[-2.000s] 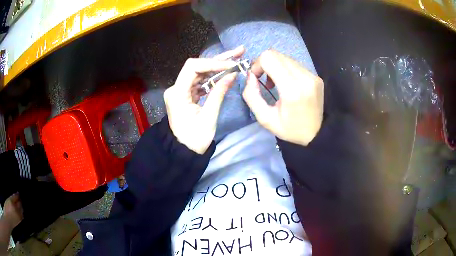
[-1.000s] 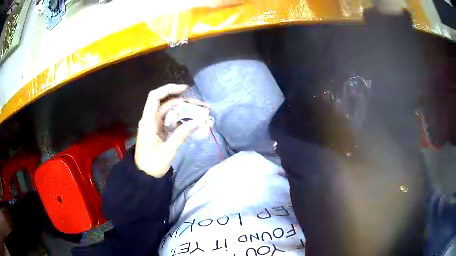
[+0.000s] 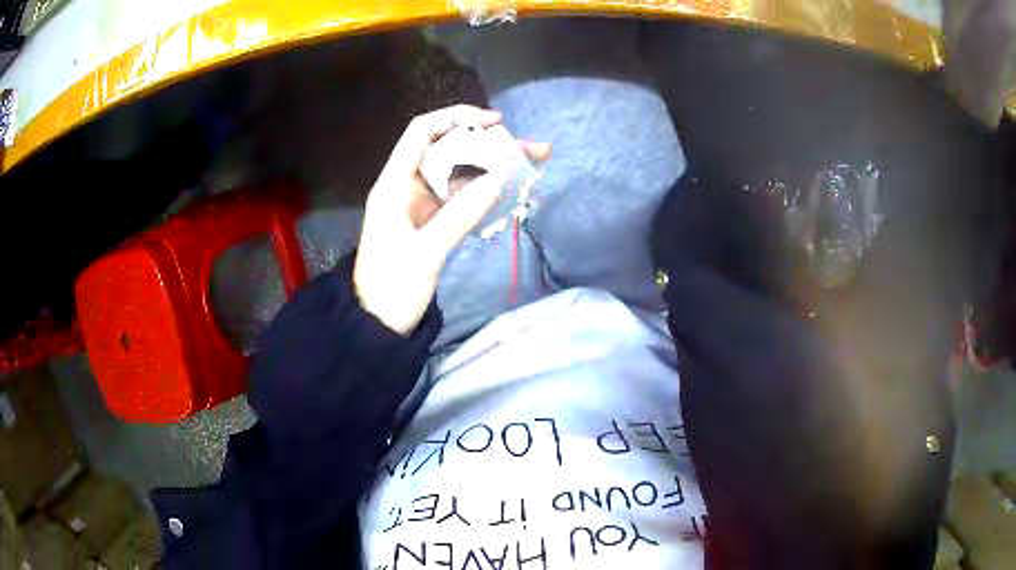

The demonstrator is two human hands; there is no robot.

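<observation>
My left hand [image 3: 421,212] is bare and holds a silvery-white metal plate [image 3: 477,147] above my lap, its thumb across the near face. The plate has a dark round opening. Small pale pieces show at its lower right edge. A thin red lead wire [image 3: 516,262] hangs below it, with a dark strand beside it. My right hand is not in view; the dark right sleeve runs up the right side, blurred.
A white table edged with yellow-orange tape [image 3: 334,30] curves across the top. A red plastic stool [image 3: 145,331] stands on the floor at left. A clear plastic bag [image 3: 830,217] hangs at right. Cardboard pieces lie at the lower left.
My right hand has left the plate and gone out of view. My left hand has turned the plate face-on, showing its opening and the red lead wire. The view has shifted.
</observation>
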